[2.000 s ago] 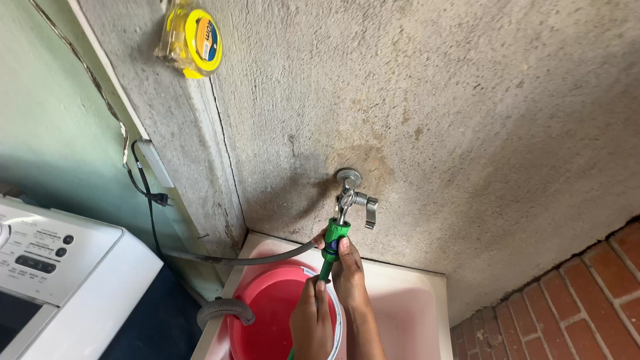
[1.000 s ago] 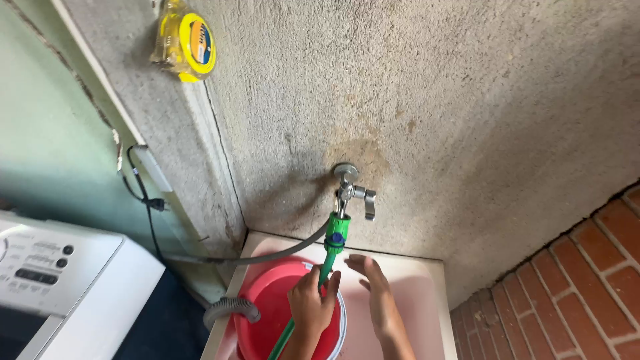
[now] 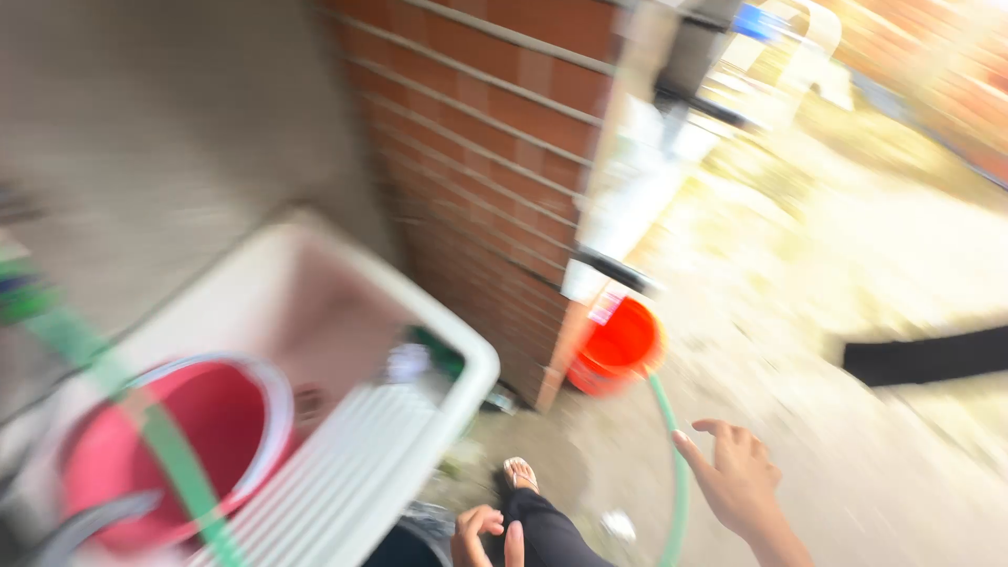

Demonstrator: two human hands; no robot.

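My left hand (image 3: pixel 482 535) is low at the bottom centre, beside my dark-clad leg, fingers curled; I see nothing in it. My right hand (image 3: pixel 734 472) is held out at the lower right, fingers apart and empty, just right of a green hose (image 3: pixel 674 472) that reaches an orange-red bucket (image 3: pixel 618 342) on the ground. At the far left, a blurred green hose connector (image 3: pixel 24 295) joins another stretch of green hose (image 3: pixel 177 453), which passes over a pink-red basin (image 3: pixel 83 465) in the laundry sink. The tap is out of view.
The laundry sink (image 3: pixel 465 409) has a ribbed washboard (image 3: pixel 346 465). A brick wall (image 3: pixel 472 134) stands behind it. A dark container (image 3: pixel 405 547) sits below the sink's front edge. A black strip (image 3: pixel 929 356) lies on the sunlit ground, and my sandalled foot (image 3: pixel 520 472) is on the floor.
The view has swung far to the right. My left hand, on the green hose a second ago, is now away from it. The orange-red bucket and the ground outside have come into view.
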